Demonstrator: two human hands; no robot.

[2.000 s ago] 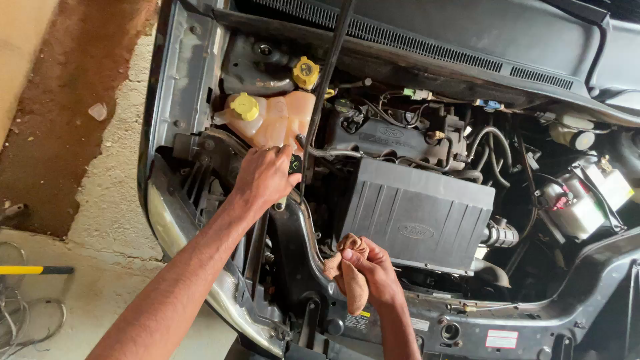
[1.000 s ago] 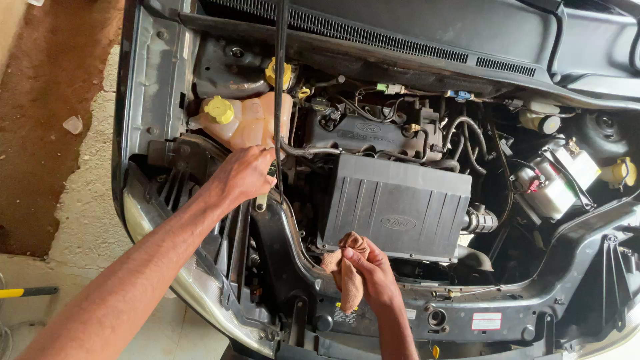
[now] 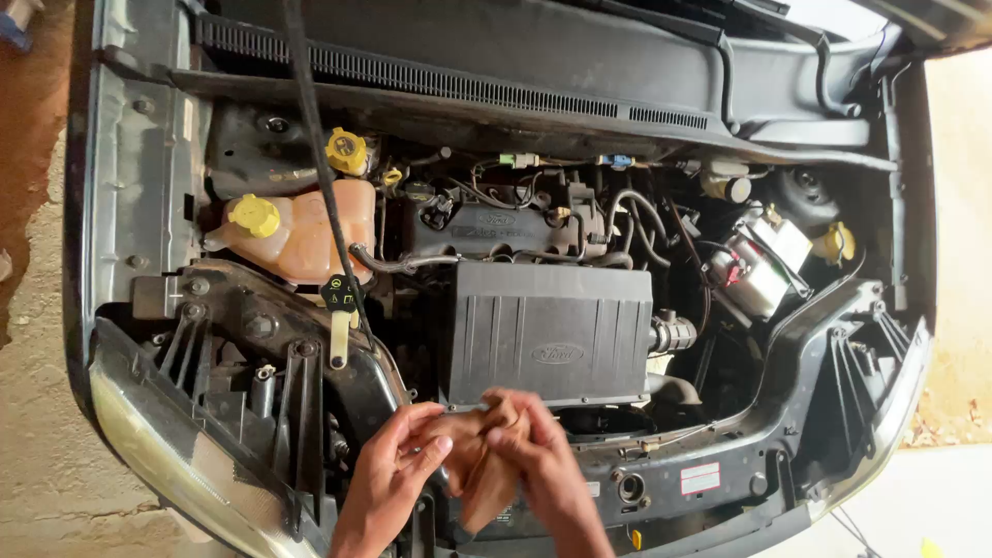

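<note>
In the head view a crumpled brown cloth [image 3: 492, 465] hangs between my hands, in front of the air filter box [image 3: 550, 333]. My right hand [image 3: 535, 449] pinches its bunched top between thumb and fingers. My left hand [image 3: 403, 465] is at the cloth's left edge, fingers curled about it; the exact grip is partly hidden. Up and left of the hands, a black cap with symbols [image 3: 339, 294] on a pale filler neck [image 3: 339, 341] sits below the coolant expansion tank [image 3: 310, 232], which has a yellow cap [image 3: 254, 215].
A thin black hood prop rod [image 3: 322, 155] slants down past the tank. Behind the filter box lies the engine cover [image 3: 496, 225]. A battery [image 3: 763, 263] is at the right. Headlights, the left one [image 3: 186, 465] nearest, flank the front crossmember [image 3: 589, 480].
My left hand has left the area of the black cap below the tank and come down to the cloth beside my right hand. The view has shifted, showing more of the bay's right side.
</note>
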